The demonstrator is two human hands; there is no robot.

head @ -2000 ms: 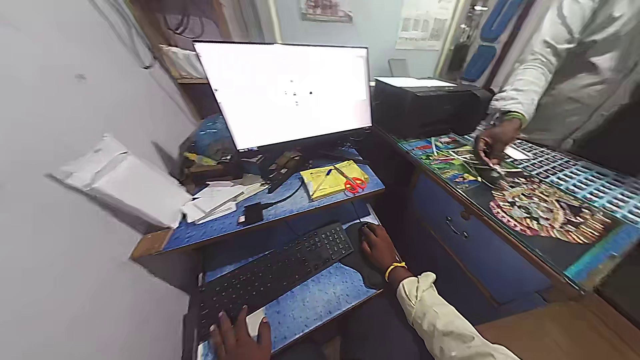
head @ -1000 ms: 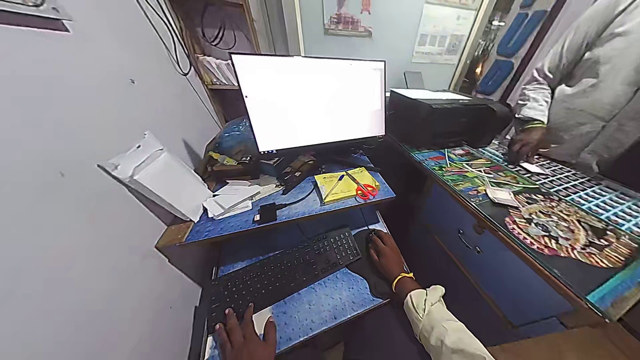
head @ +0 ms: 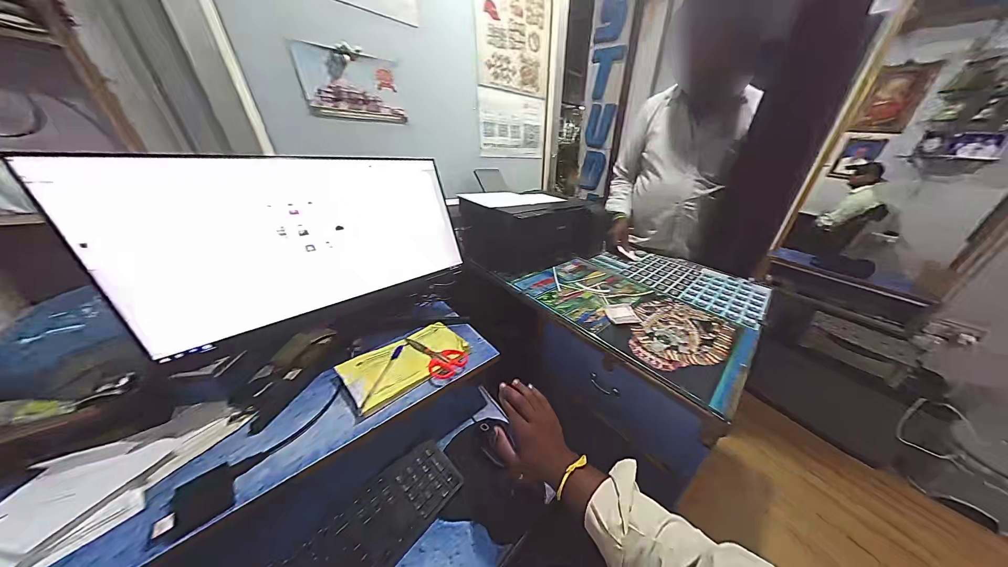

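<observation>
My right hand (head: 529, 429), with a yellow thread at the wrist, is at a black computer mouse (head: 494, 441) on a dark mouse pad. Its fingers are raised and the thumb side is against the mouse; whether it grips the mouse is unclear. My left hand is out of view. Left of the mouse lies a black keyboard (head: 394, 504), partly cut off by the frame's bottom edge. The lit monitor (head: 252, 252) shows a white screen with small icons. On the shelf below it, red-handled scissors (head: 447, 364) and a blue pen (head: 383, 375) lie on a yellow pad (head: 370, 370).
Papers (head: 87, 480) and a black cabled device (head: 203, 501) lie on the shelf at left. A black printer (head: 524, 228) stands behind the glass-topped counter (head: 685, 378), which bears printed pictures and a small white item (head: 622, 313). Another person (head: 677, 173) stands behind it, a hand at its far edge.
The view has swung right and my left hand has left it. My right hand's fingers have lifted from the mouse. The other person's hand has moved toward the counter's far edge.
</observation>
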